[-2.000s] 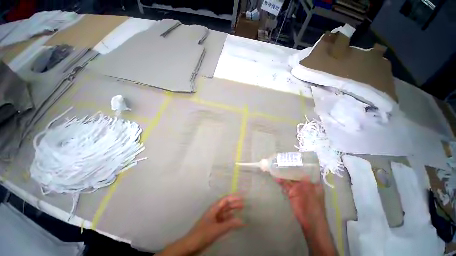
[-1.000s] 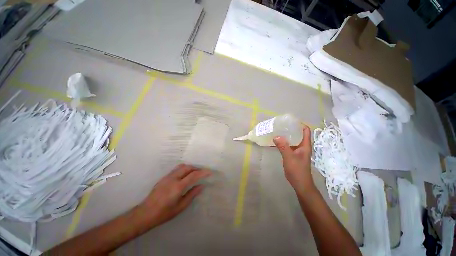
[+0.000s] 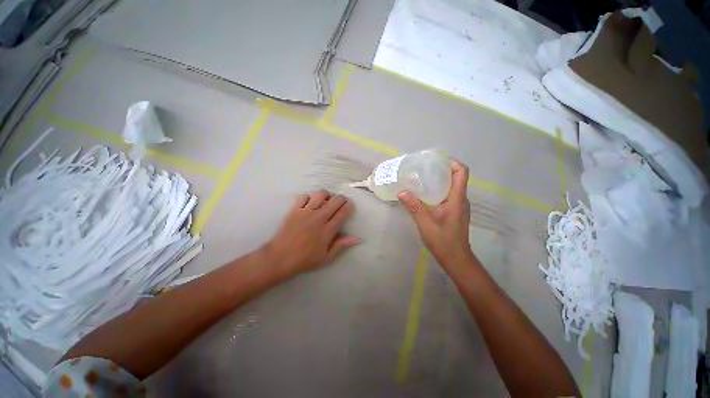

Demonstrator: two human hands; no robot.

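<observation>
My right hand [image 3: 445,218] is closed around a clear glue bottle [image 3: 414,177] with pale liquid and a white label. The bottle lies tilted in the hand, its thin nozzle pointing left, close to the table covering. My left hand [image 3: 313,233] lies flat, palm down, just below and left of the nozzle tip, holding nothing that I can see. Under it is grey-beige material [image 3: 327,326] that blends into the covering, so its edges cannot be told. Dark pencil-like strokes show around the nozzle tip.
A tangled pile of white strips [image 3: 101,241] lies left, a white wad [image 3: 145,124] above it. A grey-beige panel stack [image 3: 233,47] lies at the back. Right are a smaller strip pile [image 3: 578,268], white panels [image 3: 634,342], and a brown template [image 3: 642,74] on a white stack.
The view has moved closer over the table. My left hand has moved up the table beside the nozzle. My right hand still holds the bottle, its nozzle now nearer my left fingers.
</observation>
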